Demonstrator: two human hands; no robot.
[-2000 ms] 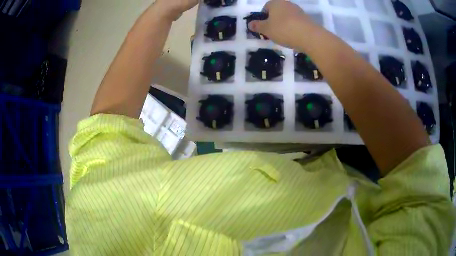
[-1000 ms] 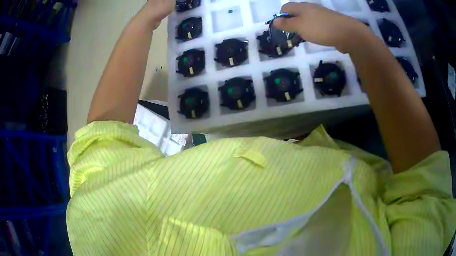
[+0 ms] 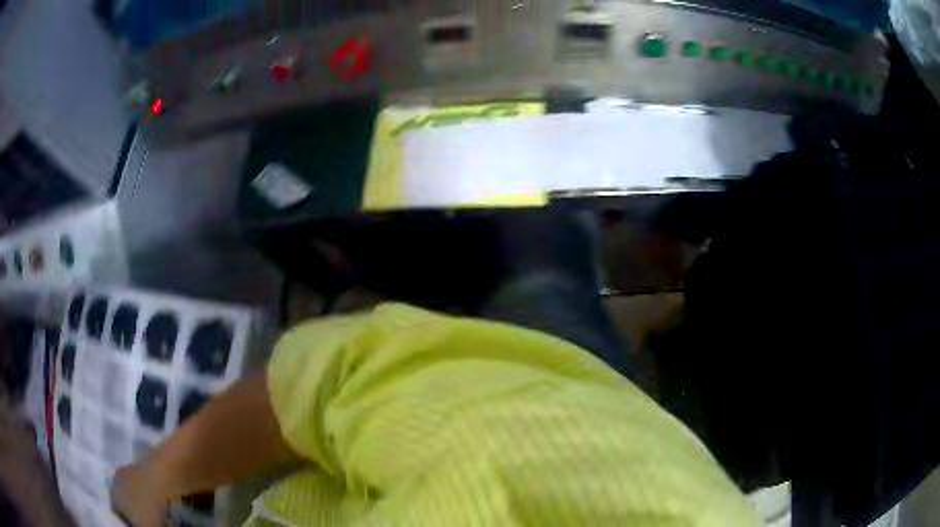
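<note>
A white foam tray (image 3: 103,371) with round black assemblies (image 3: 210,345) in its pockets lies at the lower left. Several pockets in its middle are empty. One bare arm in a yellow sleeve reaches down-left over the tray. It looks like my right arm. My right hand (image 3: 142,496) is at the tray's lower part, blurred and cut off by the bottom edge, so its fingers and any held part are hidden. My left hand cannot be made out.
A steel panel (image 3: 510,77) crosses the top with a red button (image 3: 349,59), two displays and a row of green buttons. White paper (image 3: 618,154) covers a yellow sheet (image 3: 383,170) on the worktop; a small white packet (image 3: 280,185) lies left. A blurred brown arm-like shape shows far left, owner unclear.
The view has swung from the tray to the machine panel. The tray now shows at the lower left instead of top centre. Only one of my arms is now clearly visible.
</note>
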